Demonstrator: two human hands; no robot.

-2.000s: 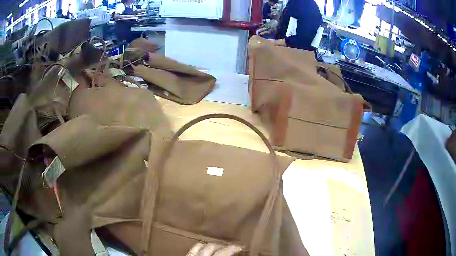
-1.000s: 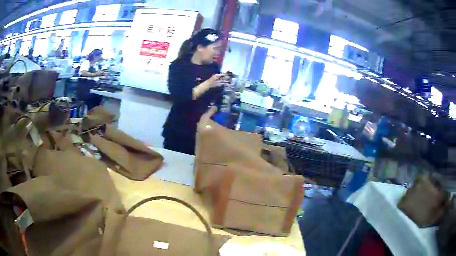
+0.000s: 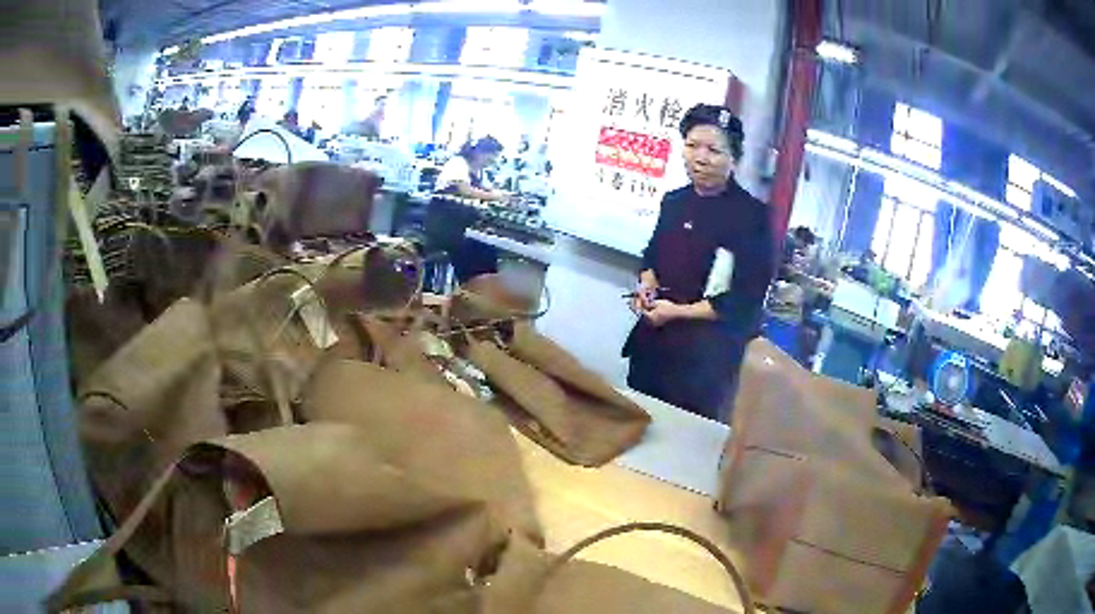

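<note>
Neither of my hands is in the picture. Nearest in front, the top of a brown tote bag [image 3: 624, 590] shows at the bottom edge, with its thin handle [image 3: 654, 529] arching up; the rest of it is cut off. At the lower left lies another brown bag [image 3: 360, 498], its mouth open, with a pale tag [image 3: 253, 525] and an orange strip [image 3: 232, 570] in it. At the right a brown bag [image 3: 829, 492] with redder-brown trim stands on the table.
More brown bags [image 3: 258, 300] are heaped at left beside a grey-blue cabinet [image 3: 36, 336]. A tan sheet [image 3: 576, 486] covers the table. A person in dark clothes [image 3: 702, 288] stands behind it, before a white hydrant box [image 3: 636, 150] and red pipe [image 3: 795, 120]. Others sit farther back.
The view has swung up and then left, so the near bag has dropped mostly out of the picture. The fingers seen at the bottom earlier are gone. The standing person now faces this way.
</note>
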